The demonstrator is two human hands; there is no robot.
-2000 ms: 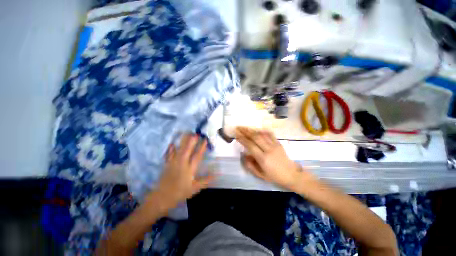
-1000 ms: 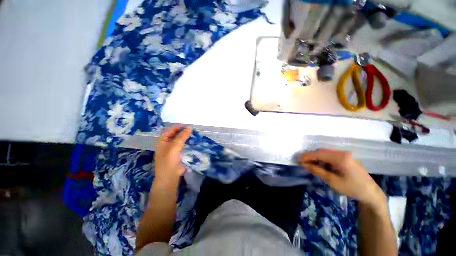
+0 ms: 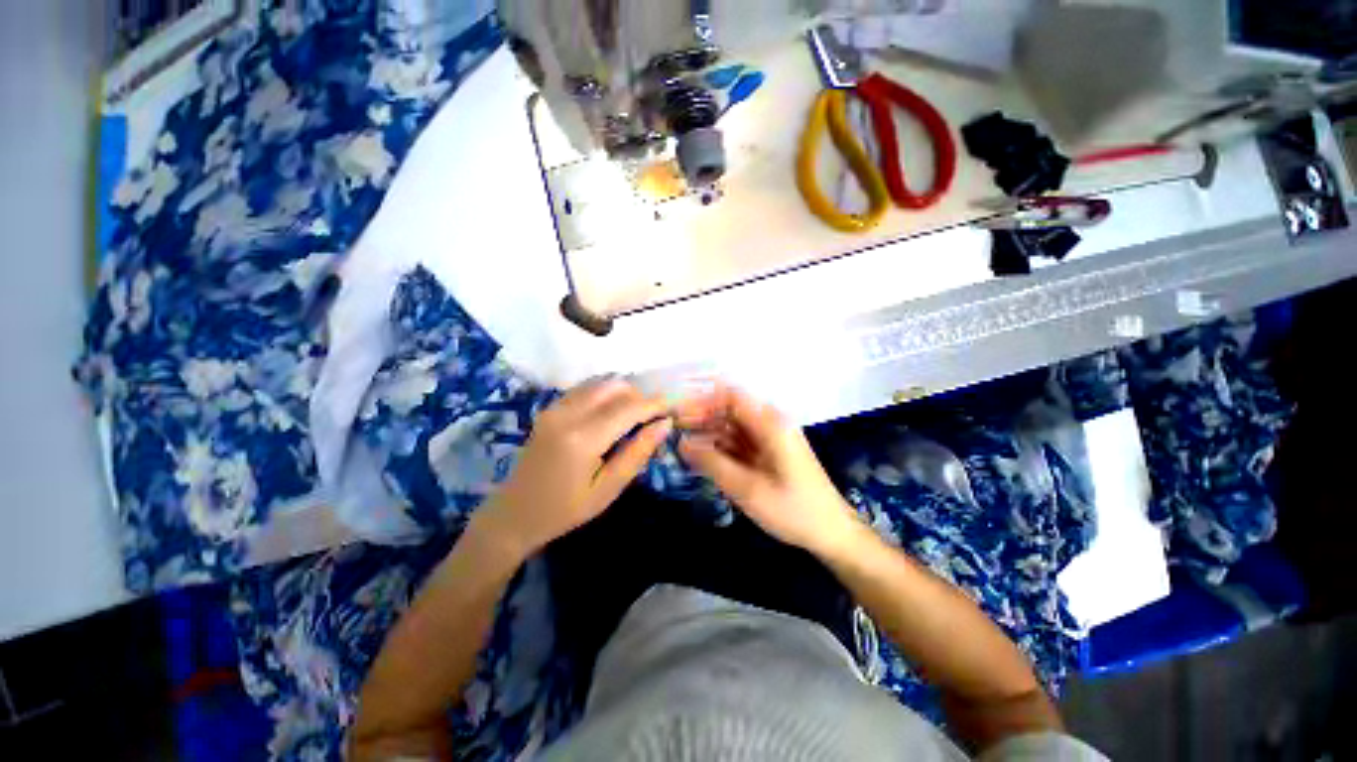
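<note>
My left hand (image 3: pixel 585 459) and my right hand (image 3: pixel 752 459) are close together at the front edge of the machine table. Their fingertips nearly meet, blurred. Blue floral fabric (image 3: pixel 432 365) runs from the left of the table to my left hand, which holds its edge. The pale wrong side (image 3: pixel 353 380) shows in a fold. My right fingers are pinched at the fabric's edge; what lies between them is too blurred to tell exactly. The presser foot area (image 3: pixel 643 149) of the sewing machine is above and has no fabric under it.
Yellow and red handled scissors (image 3: pixel 845 161) lie on the machine bed, with black scraps (image 3: pixel 1018 154) and a red-handled tool (image 3: pixel 1064 210) to their right. A floral bundle (image 3: pixel 953 476) hangs below the table edge, with a white card (image 3: pixel 1119 521) on it.
My hands have come together at the table's front edge from wide apart. The fabric edge between them is drawn up, and a pale fold now shows at left. The view has shifted.
</note>
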